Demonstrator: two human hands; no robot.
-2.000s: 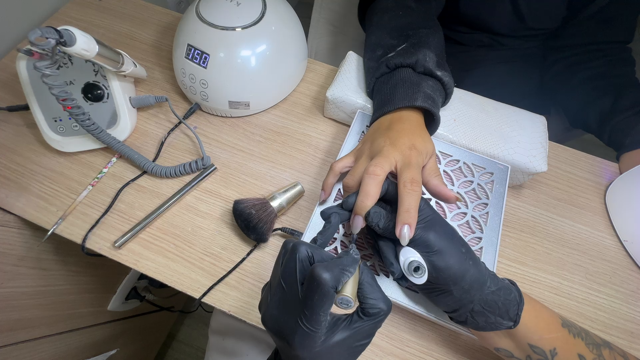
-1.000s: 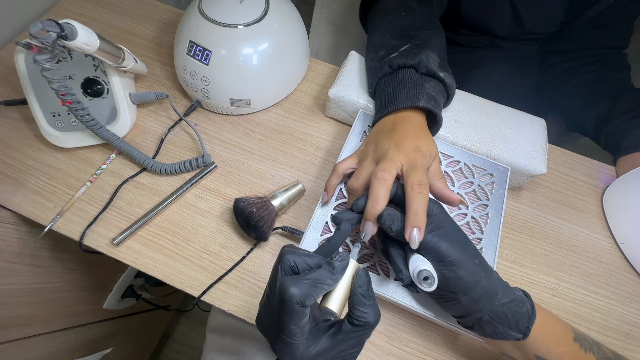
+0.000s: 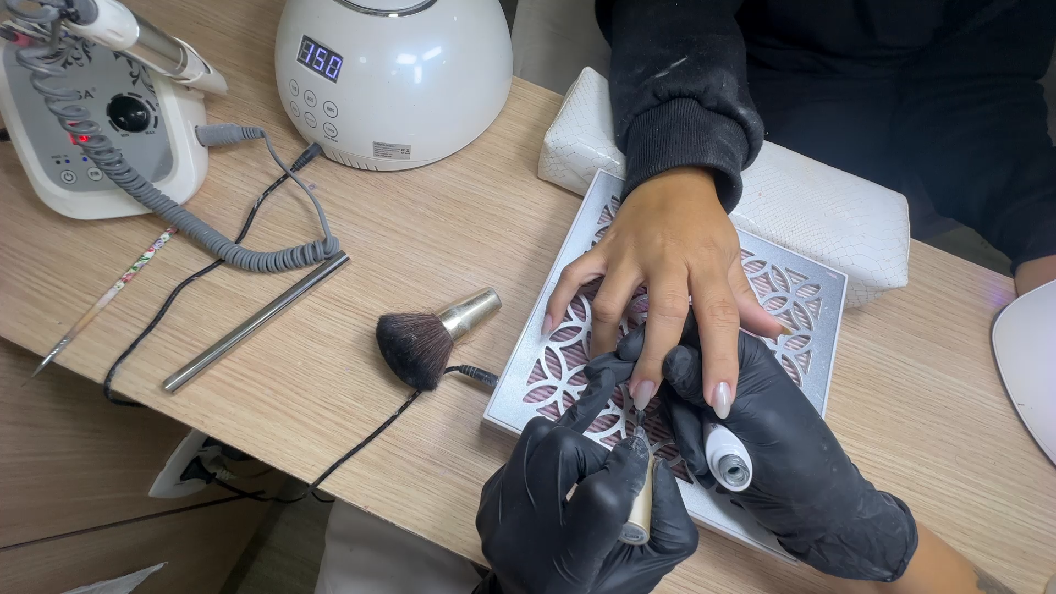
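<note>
My left hand (image 3: 586,503), in a black glove, grips a gold-coloured brush cap (image 3: 639,511). Its thin nail polish brush (image 3: 639,425) is at the tip of a long, pale nail (image 3: 643,394) on another person's bare hand (image 3: 681,239). That hand lies palm down with its fingers spread. My right hand (image 3: 792,462), also black-gloved, holds an uncapped white polish bottle (image 3: 729,462), its open neck facing the camera. The fingers of my right hand are under and beside the person's fingers. Below the hands is a silver nail dust collector (image 3: 544,289) with a cut-out grille.
A white padded armrest (image 3: 825,214) lies behind the collector. A white nail lamp (image 3: 396,82) and a nail drill unit (image 3: 124,165) stand at the back left. A fluffy dust brush (image 3: 421,342), a metal rod (image 3: 256,322), a floral-handled thin brush (image 3: 115,289) and cables lie on the left.
The polish brush, barely visible two seconds ago, now shows at the nail tip. The view is slightly closer.
</note>
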